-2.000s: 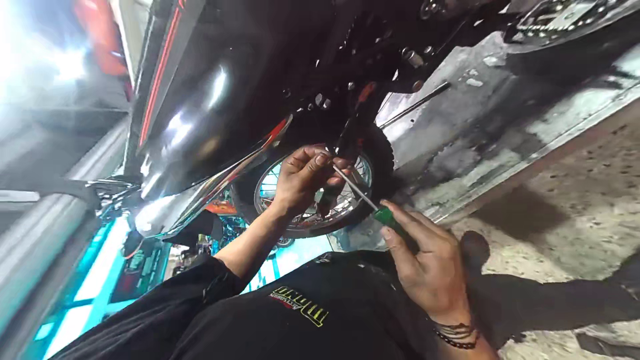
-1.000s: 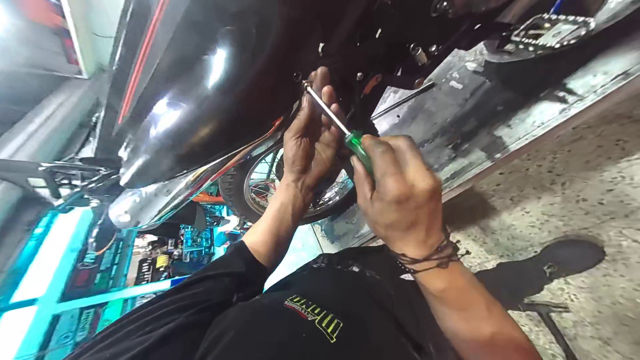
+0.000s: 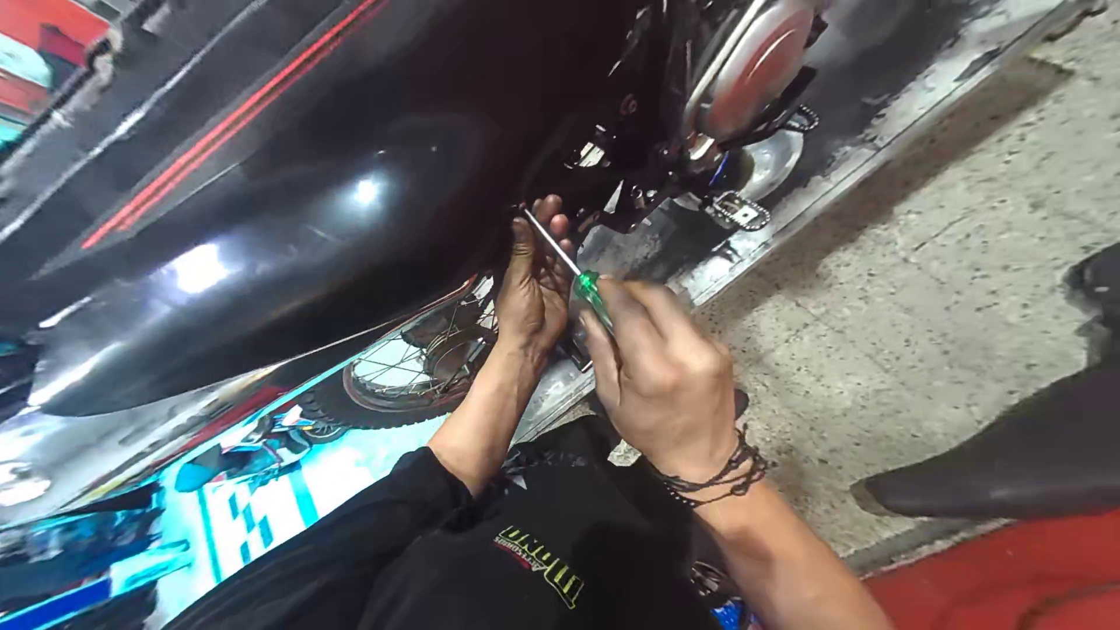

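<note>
My right hand (image 3: 669, 372) is closed around the green handle of a screwdriver (image 3: 553, 242). Its metal shaft slants up and left, and the tip meets a dark part at the lower edge of the motorcycle's black body panel (image 3: 350, 201). Around that tip, my left hand (image 3: 534, 289) is raised with thumb and fingers at either side of the shaft; whether it pinches a small part there cannot be seen. Dark shadow hides the spot where the tip rests.
A spoked wheel (image 3: 411, 376) lies below the panel, left of my left forearm. The engine cover (image 3: 759, 66) and a toothed footpeg (image 3: 742, 210) are at upper right. A metal platform edge (image 3: 787, 227) borders the speckled floor (image 3: 919, 289). Another motorcycle (image 3: 271, 442) stands farther off.
Two seconds ago both hands were in front of the wheel; now they are up at the panel's lower edge with the screwdriver. The view has shifted and tilted.
</note>
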